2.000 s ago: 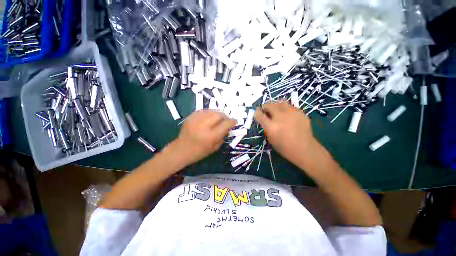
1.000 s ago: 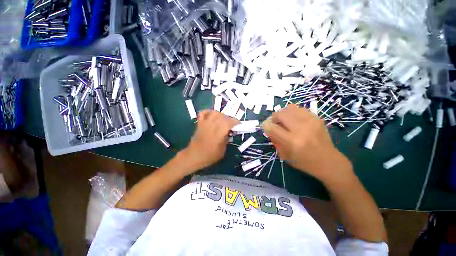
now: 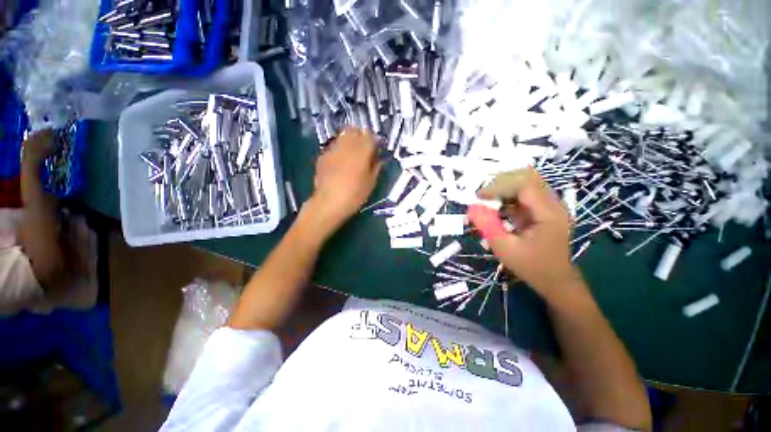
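My left hand [image 3: 347,173] is at the near edge of the silvery metal tubes [image 3: 368,97]; its fingertips are blurred, and whether they hold a tube cannot be told. My right hand [image 3: 541,228], with a pink-red cover on the thumb, is right of the loose white sleeves. A small white sleeve [image 3: 485,202] shows between its thumb and finger. Loose white sleeves [image 3: 404,224] lie between my hands. Thin stemmed pins [image 3: 473,278] lie in a small group in front of me, with a white sleeve among them.
A translucent bin [image 3: 133,198] of silvery pieces stands at left, blue bins [image 3: 139,63] behind it. A white sleeve heap [image 3: 516,110] and a tangled pin pile [image 3: 651,169] lie at back and right. Clear bags [image 3: 626,42] lie behind. Another person's arm [image 3: 42,211] is at far left.
My hands have moved apart: the left went forward to the metal tubes, the right turned so its pink-red thumb cover shows. The white sleeve between them is gone from there. The view has shifted left.
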